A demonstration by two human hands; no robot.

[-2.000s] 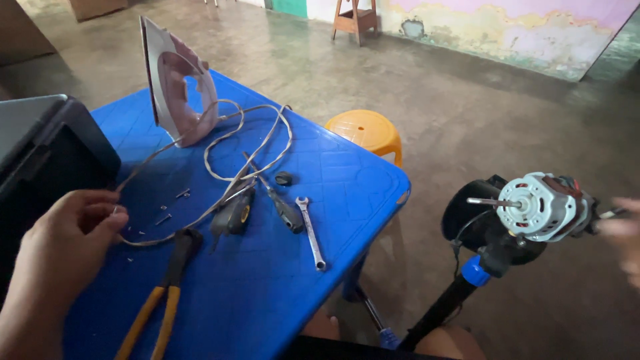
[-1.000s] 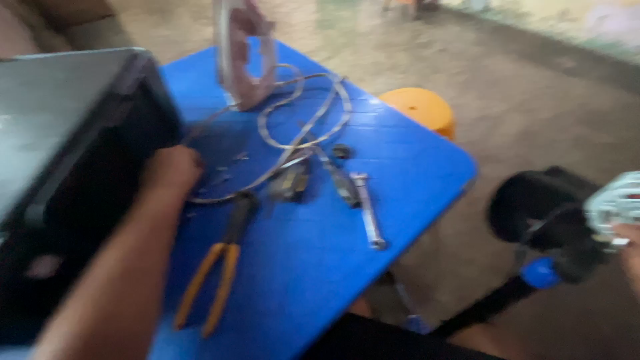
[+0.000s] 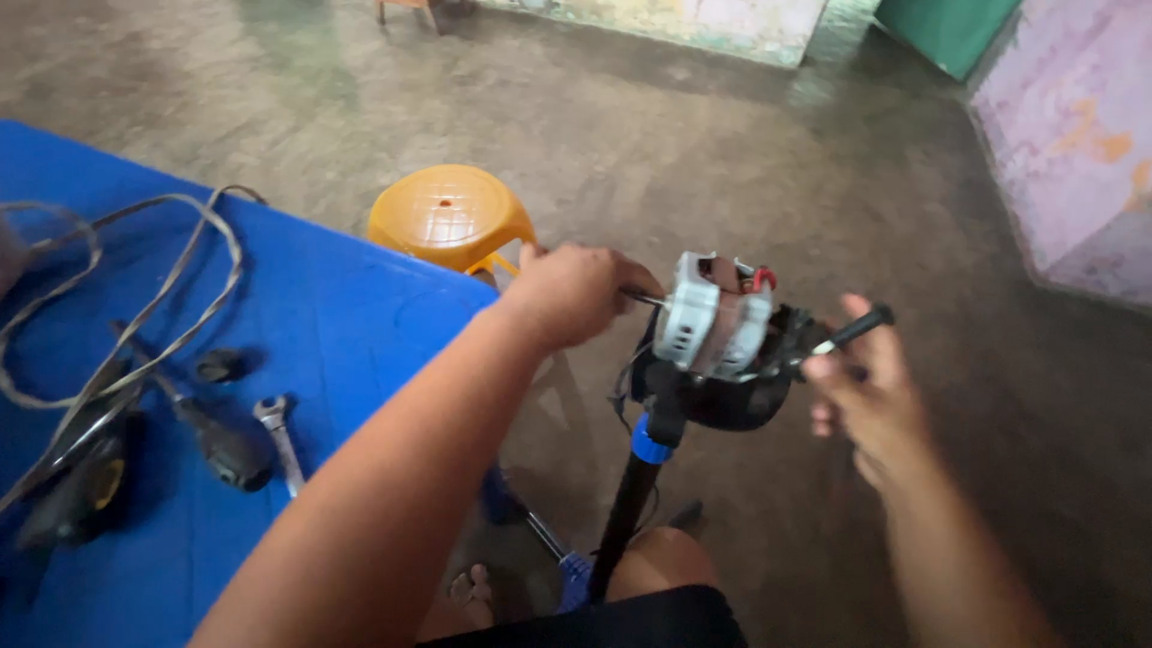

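Observation:
A fan motor (image 3: 715, 315) with a pale metal housing sits on top of a black stand pole (image 3: 621, 513) with a blue collar (image 3: 650, 441). My left hand (image 3: 580, 292) has its fingers closed on the motor's shaft (image 3: 646, 296), at the left side of the housing. My right hand (image 3: 864, 396) is at the rear of the motor, thumb and fingers around a black-topped knob rod (image 3: 855, 329) with a pale lower end; blur hides whether they grip it. Below the motor is a dark rounded cover (image 3: 738, 403).
The blue table (image 3: 360, 333) at left holds a combination wrench (image 3: 282, 441), a screwdriver (image 3: 220, 441), another dark-handled tool (image 3: 81, 486), a small black knob (image 3: 222, 364) and a looped cord (image 3: 234, 261). Beyond its corner stands an orange plastic stool (image 3: 450, 211). My knee (image 3: 666, 558) is beside the pole.
My left hand has moved from the left part of the table, beside the black box, to the motor's shaft. The view has swung right, and the iron's body and the pliers are out of frame.

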